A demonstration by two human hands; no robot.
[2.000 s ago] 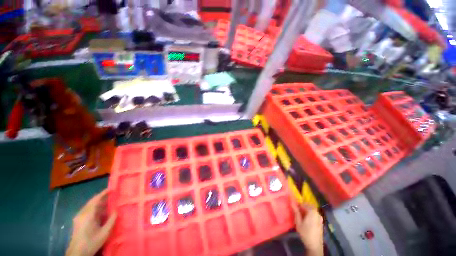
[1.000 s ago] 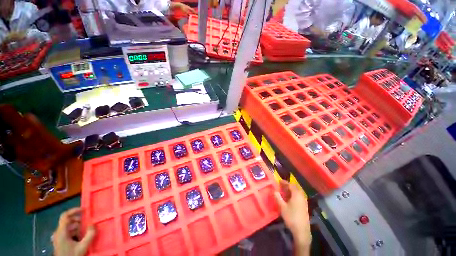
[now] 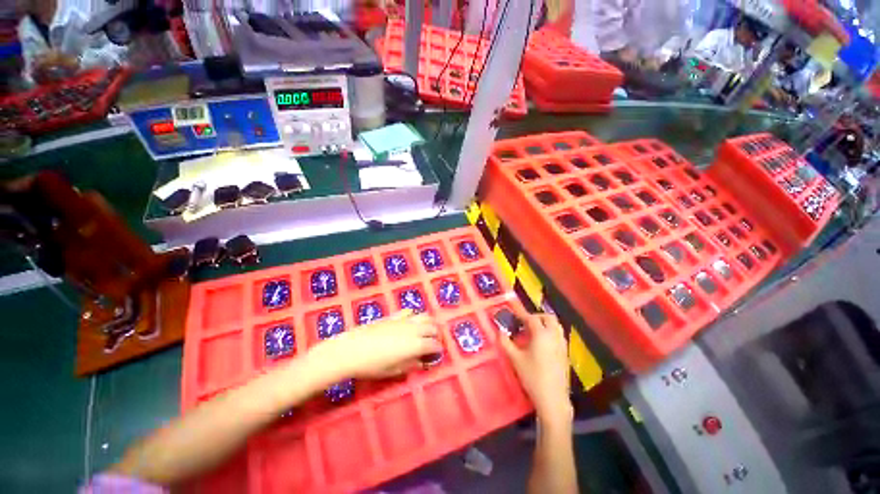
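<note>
The red-orange compartment tray [image 3: 329,452] lies in front of me, with rows of smartwatch units [image 3: 276,294] in its pockets, most showing lit blue-white faces. The left column and the front row pockets that show are empty. My left hand [image 3: 400,345] reaches across the tray, its fingertips closed on a dark unit [image 3: 432,359] in the third row; the forearm hides pockets to its left. My right hand [image 3: 538,355] is at the tray's right side, with thumb and finger around the row's end unit [image 3: 508,322], which looks dark. Both units are still at their pockets.
Stacked trays [image 3: 569,260] stand at the right, past yellow-black tape [image 3: 529,286]. A brown-red fixture [image 3: 101,241] stands at the left, beside loose dark units [image 3: 241,249]. Behind are a ledge with papers and units, a blue instrument [image 3: 207,127] and a DC power supply [image 3: 311,114].
Both hands have let go of the tray's sides and moved in over its third row, to the dark unit and the right-end unit. The view has shifted slightly left.
</note>
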